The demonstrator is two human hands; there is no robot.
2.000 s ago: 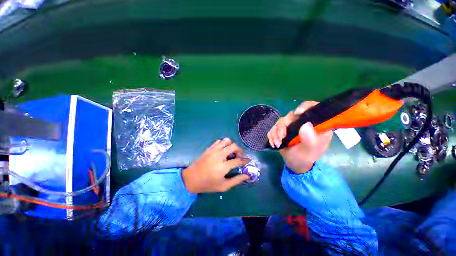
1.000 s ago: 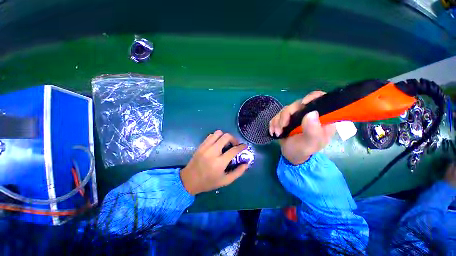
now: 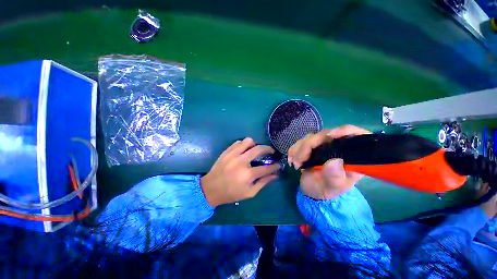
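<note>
My right hand [image 3: 329, 163] holds the black-and-orange electric screwdriver [image 3: 392, 158], which lies nearly level with its cord end to the right. Its front end points left, toward my left hand; the bit tip is too small and dark to make out. My left hand [image 3: 240, 171] rests on the bench with its fingers around a small round assembly [image 3: 265, 160], mostly hidden under the fingers. The round black screw dish [image 3: 308, 134] lies just beyond my hands, with dark screws heaped on its upper left side and its lower edge partly behind my right fingers.
A clear zip-lock bag [image 3: 143, 111] lies left of the dish. The blue box [image 3: 68, 131] with grey and orange tubes stands far left. A loose round part [image 3: 144, 26] lies on the green strip. A metal bar [image 3: 441, 107] and shiny parts [image 3: 452, 136] are right. A coworker's sleeve [image 3: 452, 234] shows lower right.
The view has shifted. The screwdriver has swung from tilting up at its cord end to nearly level, its front end closer to my left hand. My left fingers now cover more of the assembly.
</note>
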